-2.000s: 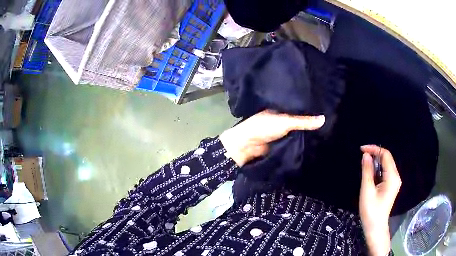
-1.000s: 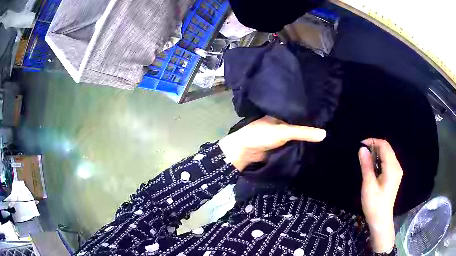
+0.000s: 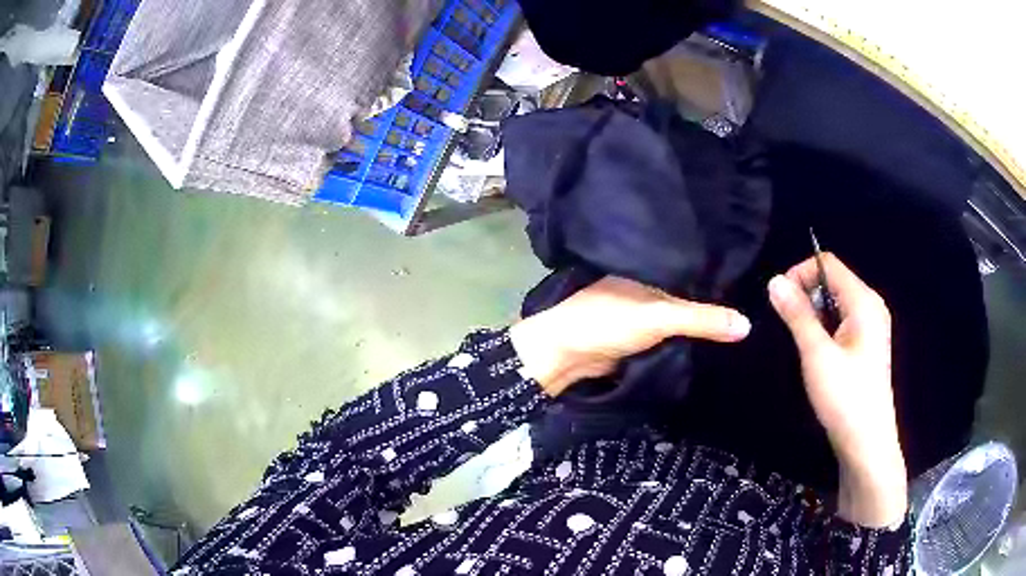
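A black garment (image 3: pixel 608 197) lies over my lap, with a slightly shiny, gathered part at the left and a very dark part at the right. My left hand (image 3: pixel 630 326) grips the garment, thumb stretched out on top and fingers under the cloth. My right hand (image 3: pixel 838 338) is to the right, above the dark cloth. It holds a small dark metal tool, likely thread snips (image 3: pixel 824 295), with its thin tip pointing up past the fingers. A needle and thread cannot be made out.
A white table edge with yellow measuring tape (image 3: pixel 934 101) curves at the upper right. A grey fabric-lined bin (image 3: pixel 264 101) and blue plastic crate (image 3: pixel 394 141) stand at the upper left. A black heap (image 3: pixel 619 28) is at the top. A round mesh object (image 3: pixel 965 506) is at the lower right.
My right hand has moved up and slightly left, and the dark tool's thin tip now shows above its fingers. My left hand has shifted slightly down, still on the garment.
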